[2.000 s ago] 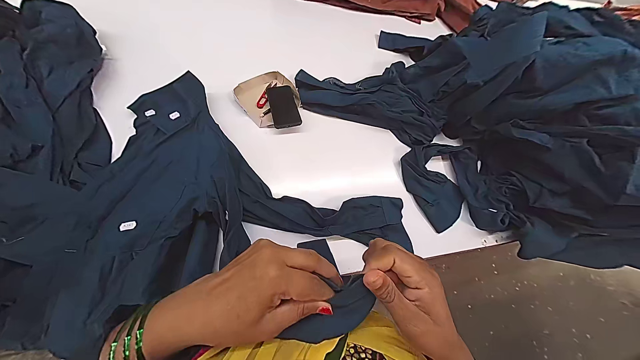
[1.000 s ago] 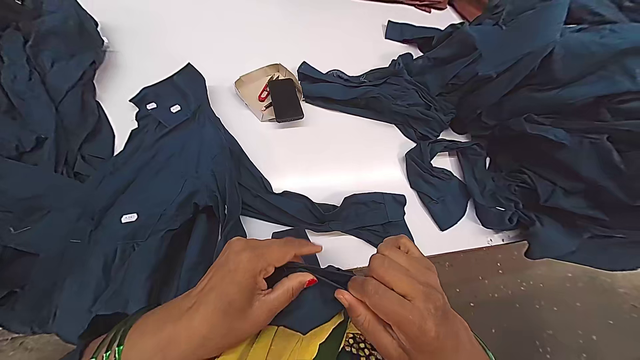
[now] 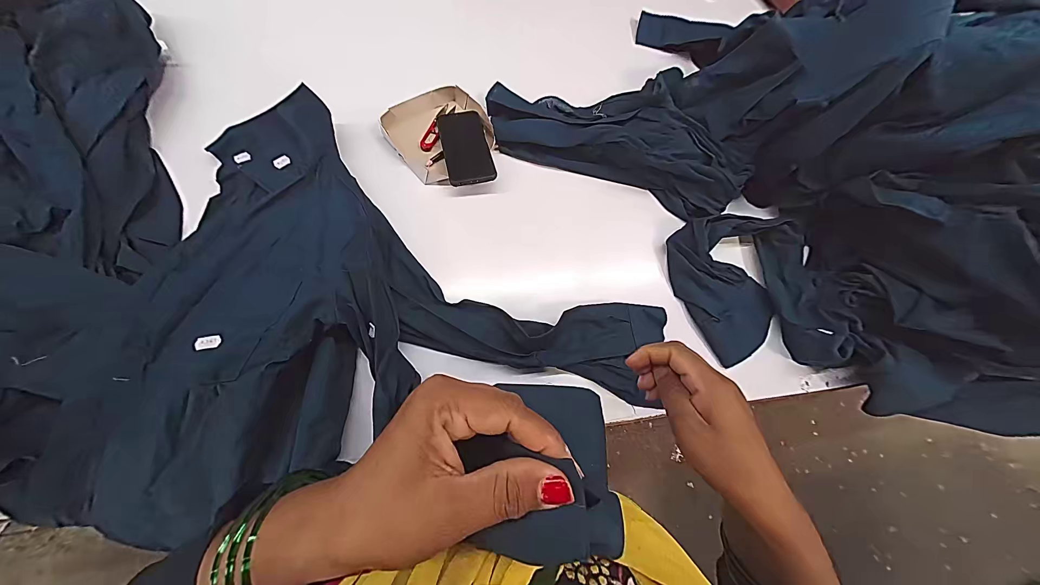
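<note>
My left hand (image 3: 479, 479), with green bangles at the wrist, pinches the edge of a dark blue sleeve cuff (image 3: 561, 410) between thumb and forefinger, above my lap. Off to the right, my right hand (image 3: 691, 398) is raised with its fingers curled near the end of another sleeve (image 3: 601, 333). It is apart from the pinched cuff, and whether its fingertips hold anything small, such as a thread, cannot be told. The dark blue shirt (image 3: 252, 276) lies spread on the white table at left, with small white stickers on its collar and front.
A small cardboard tray (image 3: 398, 130) holds red thread snips (image 3: 431, 134) and a pencil-like item, with a black phone (image 3: 467, 150) resting on it. More dark blue garments lie heaped at the right (image 3: 910, 203) and at the far left (image 3: 81, 138). The table's edge runs beside my lap.
My right hand has come off the cloth and moved up and to the right. My left hand still grips the cuff, which both hands held a second ago.
</note>
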